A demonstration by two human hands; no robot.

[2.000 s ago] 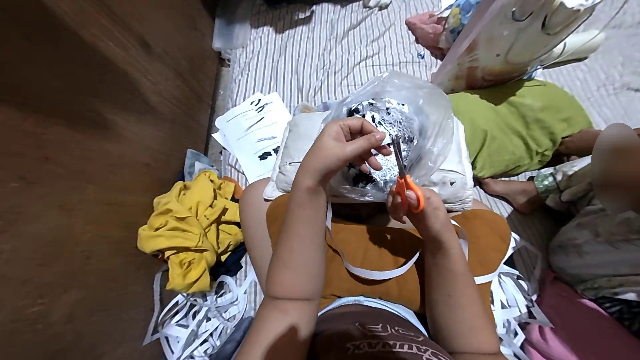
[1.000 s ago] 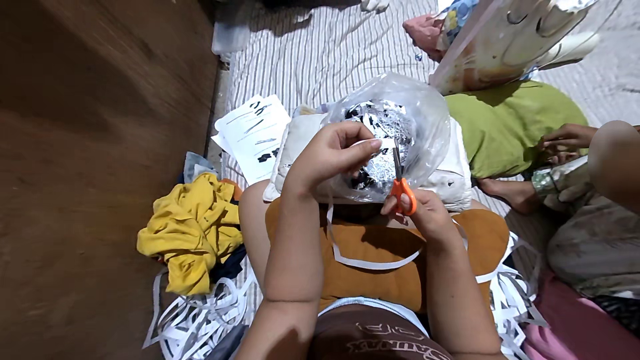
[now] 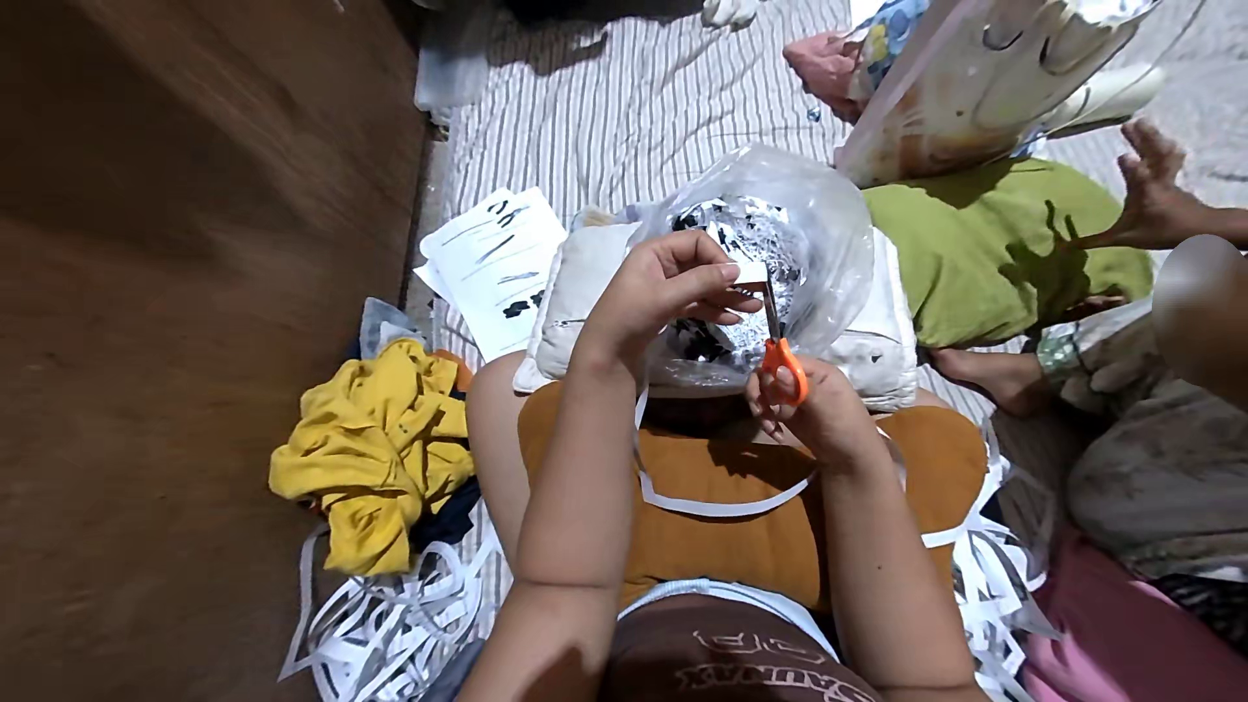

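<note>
Between the fingertips of my left hand [image 3: 682, 278] is the end of a narrow white strip [image 3: 747, 273]. My right hand [image 3: 804, 395] grips orange-handled scissors [image 3: 783, 372], whose blades point up and meet the strip's end. Below both hands, a clear plastic bag [image 3: 834, 224] holds small shiny silver, white and black scraps [image 3: 770, 234]. The bag rests on a whitish pillow [image 3: 565, 307] in front of my lap. A long white strip [image 3: 717, 508] loops down over the brown-orange cloth on my lap.
Printed white sheets [image 3: 492, 268] lie left of the pillow, near a yellow cloth [image 3: 380, 453] and a heap of white strips [image 3: 409, 624]. More strips [image 3: 990, 585] lie at right. Another person's hand [image 3: 1155, 190] is above a green cushion [image 3: 1014, 249]. A wooden panel [image 3: 195, 341] stands at left.
The other person's hand at the right has risen from low by the green cushion and is spread in the air. My hands stay in nearly the same place over the bag.
</note>
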